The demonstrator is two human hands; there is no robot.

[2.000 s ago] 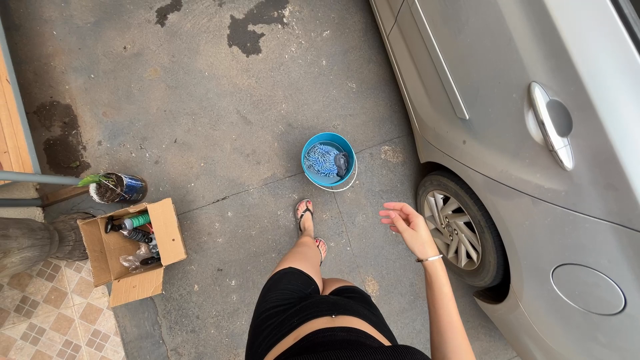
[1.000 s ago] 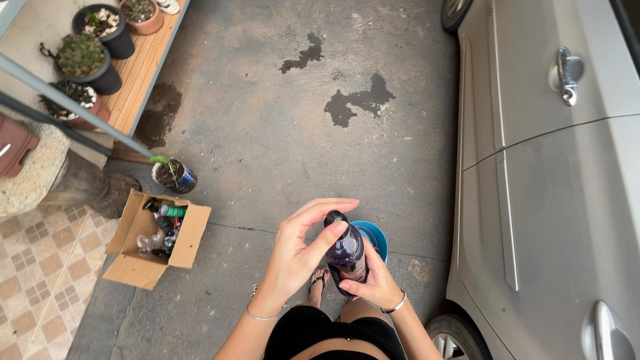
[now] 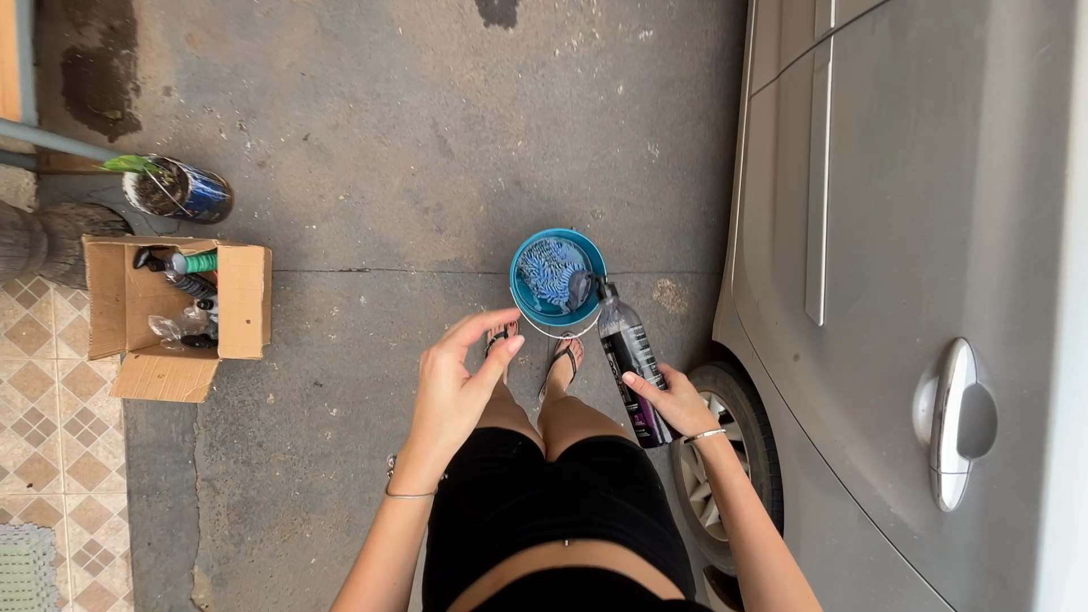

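Note:
My right hand (image 3: 676, 404) is closed around the lower part of a dark plastic bottle (image 3: 631, 361) with a black top and a printed label. The bottle tilts, its top pointing up the view beside the rim of a blue bucket (image 3: 515, 293). Inside the bucket lie a blue-and-white microfibre wash mitt (image 3: 551, 270) and a dark grey item (image 3: 580, 290) I cannot identify. Held apart from the bottle, my left hand (image 3: 466, 374) has its thumb and fingers spread, with nothing seen between them. The bucket stands on the concrete just ahead of my feet.
A silver car (image 3: 884, 212) with its wheel (image 3: 731, 450) runs along the right side. On the left stand an open cardboard box (image 3: 242, 297) of bottles and a potted plant (image 3: 204, 197), near a tiled floor (image 3: 93, 459) and a grey pole (image 3: 59, 138).
Two seconds ago no bottle was visible in my hands. One second ago both hands were at the bottle; now my left hand is off it and my right holds it tilted. The view has shifted.

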